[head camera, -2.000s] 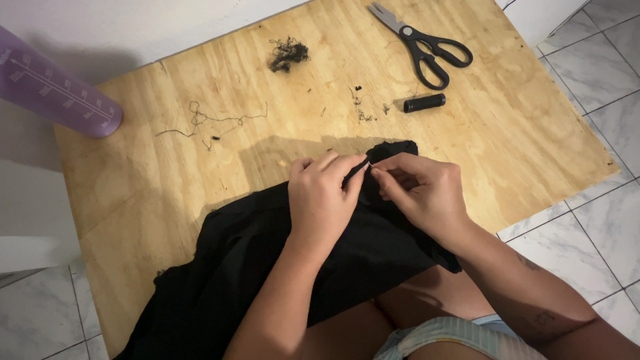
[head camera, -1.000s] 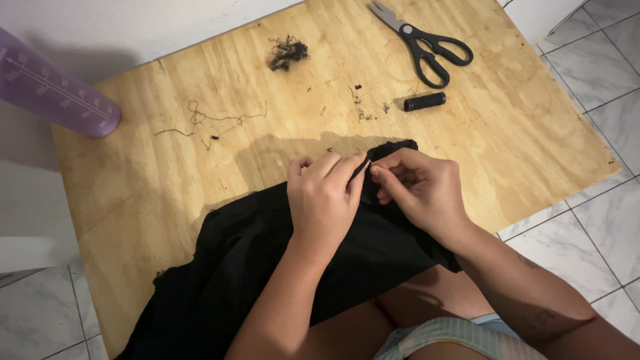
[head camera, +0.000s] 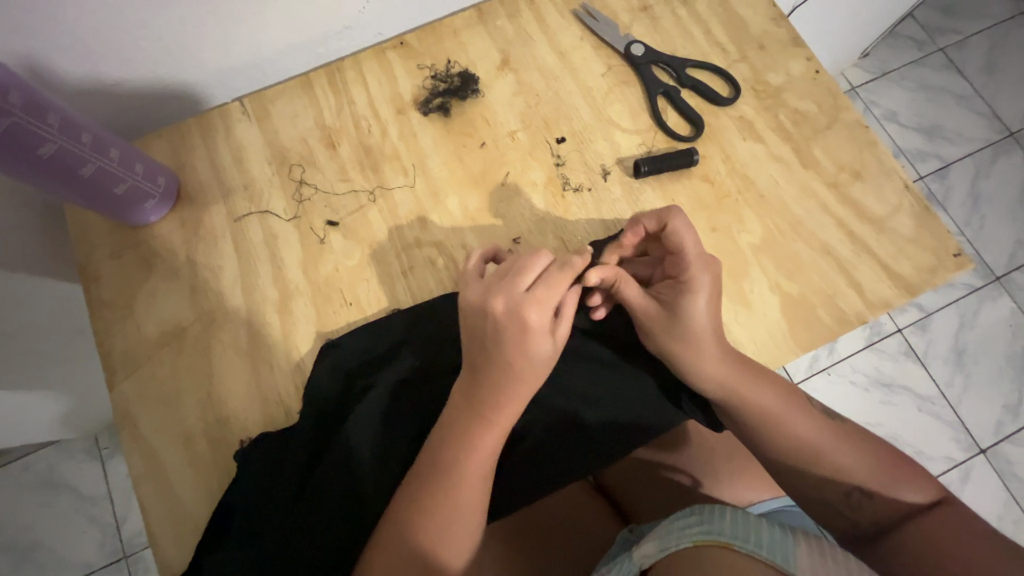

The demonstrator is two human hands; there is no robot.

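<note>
Black cloth (head camera: 384, 400) drapes over the near edge of the wooden table and across my lap. My left hand (head camera: 524, 308) grips its upper edge between thumb and fingers. Close beside it, my right hand (head camera: 652, 288) pinches the same edge, thumb and index fingertip together; whether a needle or thread is between them is too small to tell. Beyond the hands lie a black thread spool (head camera: 666, 163) on its side and black-handled scissors (head camera: 660, 72) with slightly parted blades.
A tangle of black thread (head camera: 448, 88) lies toward the wall, with a loose strand (head camera: 336, 190) left of it and scraps (head camera: 570, 172) near the spool. A purple bottle (head camera: 96, 152) stands at the left corner of the plywood table (head camera: 200, 280).
My right hand's fingers have shifted at the cloth edge and its wrist has turned a little. My left hand stays at nearly the same place on the cloth.
</note>
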